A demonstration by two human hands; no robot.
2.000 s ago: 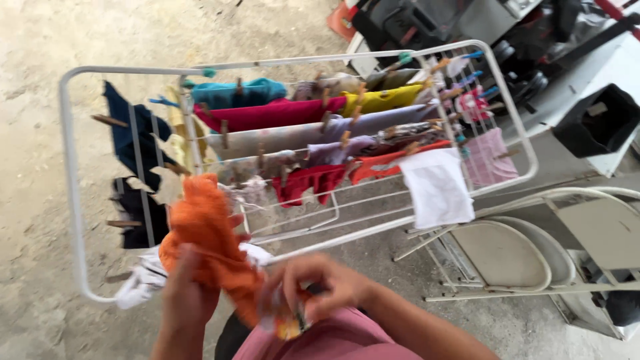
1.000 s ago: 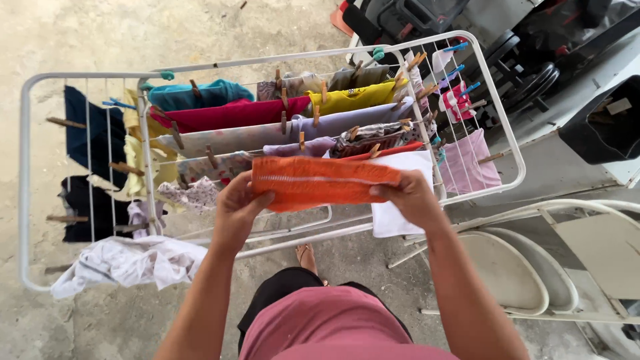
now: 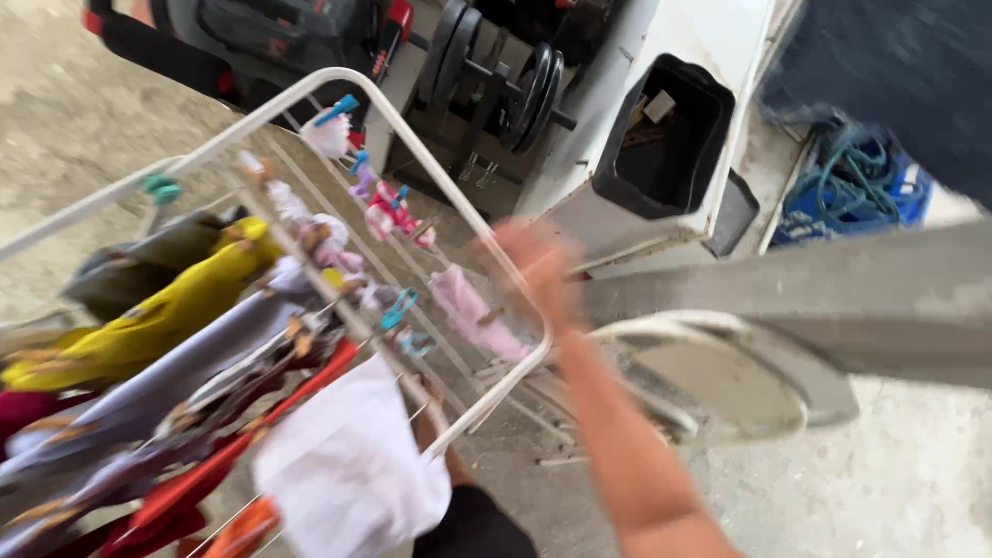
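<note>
My right hand [image 3: 535, 256], blurred, is beside the right end of the white metal drying rack [image 3: 473, 209]; its fingers are too smeared to read. My left hand is out of view. Part of an orange cloth [image 3: 244, 531] shows at the bottom left, next to a white cloth [image 3: 353, 457] draped over the rack. A yellow garment [image 3: 155, 302], a lavender cloth [image 3: 178, 349] and a red one [image 3: 194, 473] hang in rows with wooden clothespins. Small pink items [image 3: 391, 213] and a pink cloth [image 3: 477, 314] are pegged on the end wing.
A black plastic bin [image 3: 666, 139] with a few small pieces inside stands on a white surface [image 3: 581, 194]. Behind the rack is a dumbbell with plates [image 3: 535, 97]. Folded chairs [image 3: 697, 372] are at the right, below a blue crate [image 3: 852, 186] with rope.
The orange cloth, stretched between both hands a second ago, now shows only at the lower left. My right hand has moved out towards the bin side. The view has swung strongly right.
</note>
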